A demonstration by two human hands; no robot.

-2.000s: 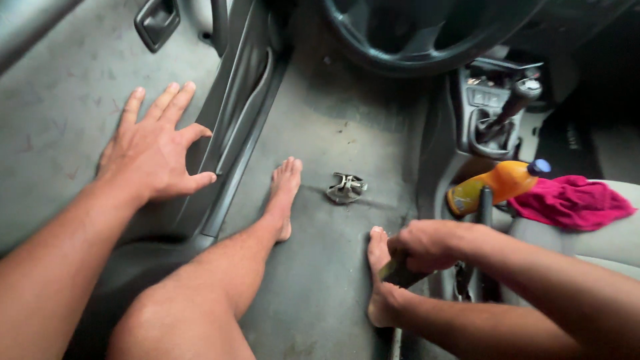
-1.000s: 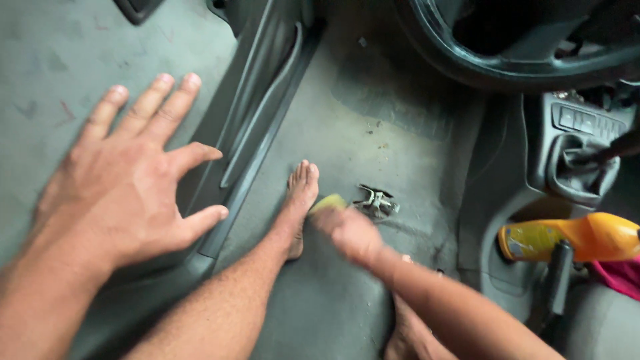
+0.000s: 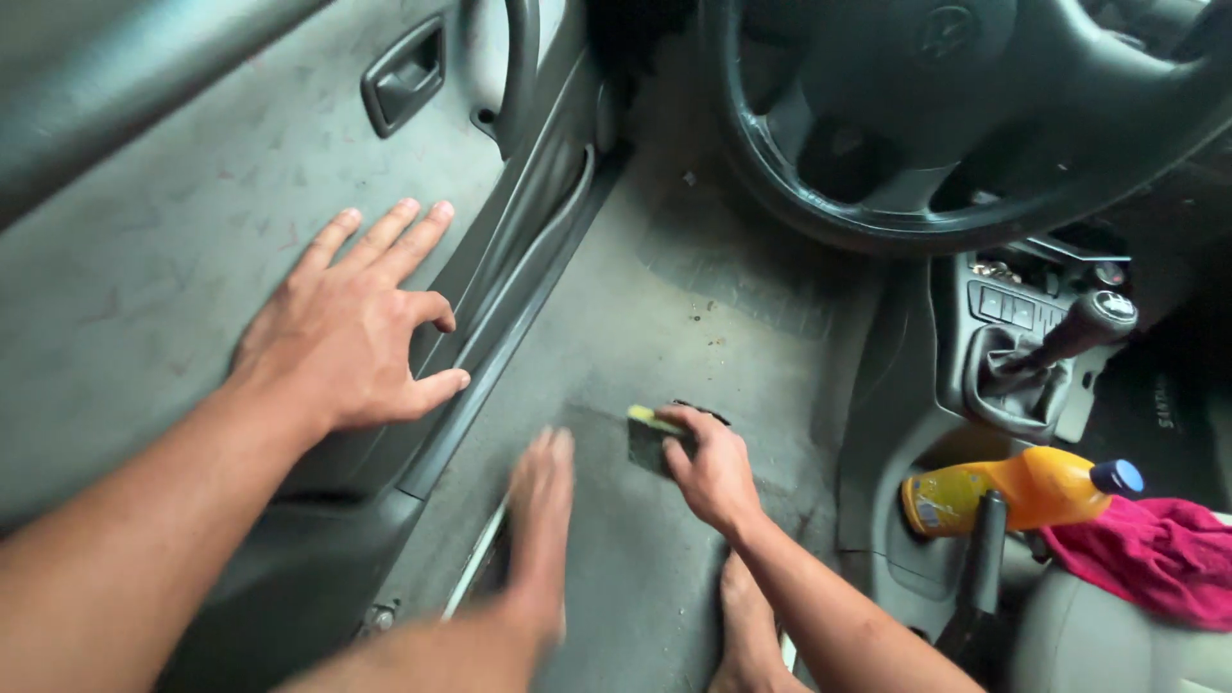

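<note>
My left hand (image 3: 351,322) rests spread against the grey door panel (image 3: 192,231), near its lower edge, holding nothing. In my right hand (image 3: 712,467) is a scouring sponge (image 3: 650,443) with a yellow edge and a dark green face, at the car's grey floor (image 3: 616,577). Just behind my right fingers, a dark piece of a small object (image 3: 703,412) shows; the rest of it is hidden. My bare feet are on either side of the sponge, the left one blurred.
The steering wheel (image 3: 866,217) overhangs the footwell. To the right are the gear lever (image 3: 1088,322), the handbrake lever (image 3: 984,558), an orange bottle (image 3: 1035,486) with a blue cap, and a pink cloth (image 3: 1150,558) on the seat.
The right hand was by the right foot, then beside the left foot, and is now between the feet near the small object. The left foot has shifted. The view has swung about.
</note>
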